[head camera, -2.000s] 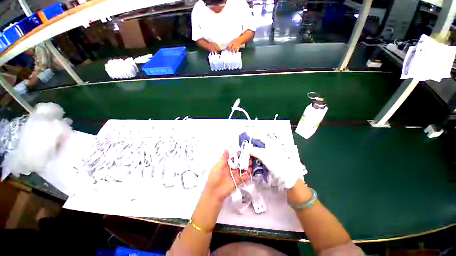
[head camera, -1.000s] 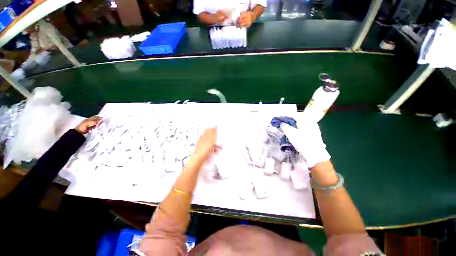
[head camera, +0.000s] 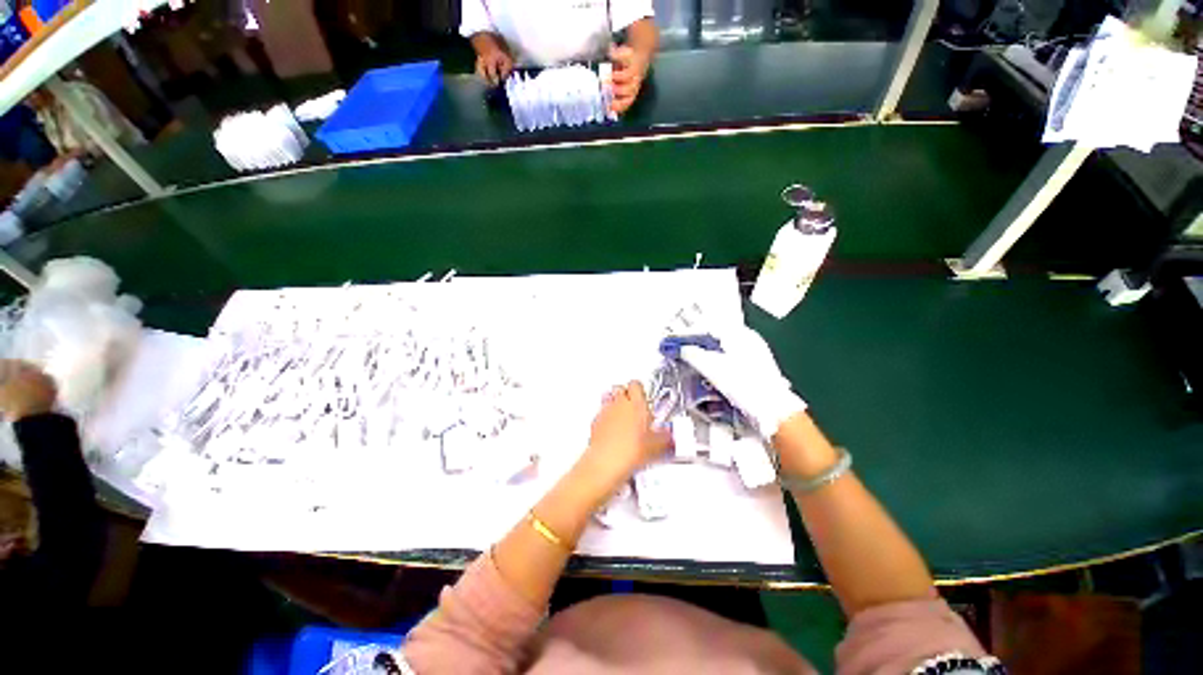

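My bare left hand (head camera: pixel 625 430) is low over the white sheet (head camera: pixel 554 317), beside several white corded units (head camera: pixel 755 462); whether it holds one is unclear. My right hand (head camera: pixel 745 376), in a white glove, is shut on a dark blue cloth (head camera: pixel 689 346) above these units. Their thin cables are bunched partly under the glove and cloth. Another white unit (head camera: pixel 647 496) lies nearer me, just below my left hand. A wide pile of white cords (head camera: pixel 343 389) covers the left half of the sheet.
A white bottle (head camera: pixel 796 264) stands beyond the sheet's right corner. Cloudy plastic bags (head camera: pixel 73 323) and a neighbour's hand (head camera: pixel 24 390) are at the left. Across the line are a blue tray (head camera: pixel 383 108), upright white parts (head camera: pixel 561 98) and a person's hands. A post (head camera: pixel 1036 205) rises at the right.
My left hand has moved right, close to my gloved hand. The neighbour's hand has moved from the sheet's far left corner to the bags. The units held up between my hands earlier are now low at the sheet.
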